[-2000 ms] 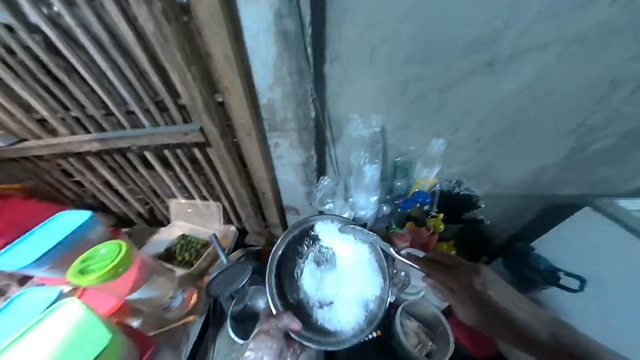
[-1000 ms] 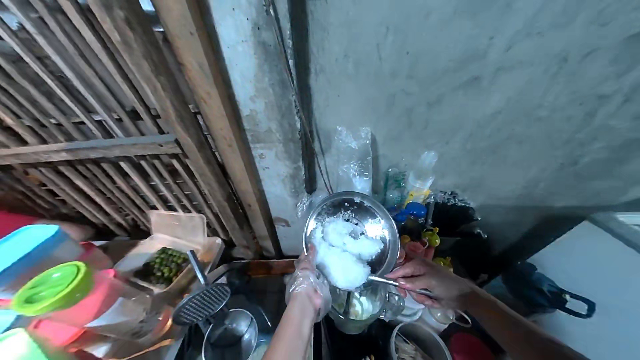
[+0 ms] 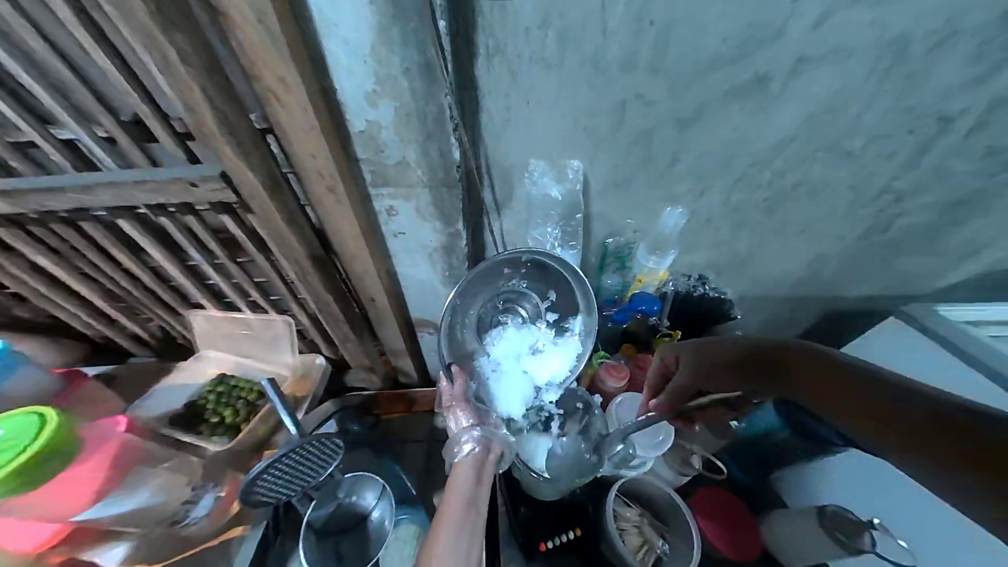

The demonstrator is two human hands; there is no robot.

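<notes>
A round metal bowl with white crushed ice in it is tilted toward me. My left hand, in a clear plastic glove, grips its lower left rim. Below the bowl is a clear blender jar on a black base with a row of buttons; white ice lies at its mouth. My right hand, ungloved, holds the handle of a metal spoon, whose head is over the jar. The jar's opening is partly hidden by the ice and the spoon.
At left are a plastic box of small green fruits, a perforated metal masher, a metal cup and a green-lidded container. Clear bottles stand by the wall. A tub of sticks or spoons is right of the blender base.
The bowl, upright-looking two seconds ago, has been tilted over the jar. Its ice has slid toward the lower rim. The spoon has moved from the bowl's edge to over the jar.
</notes>
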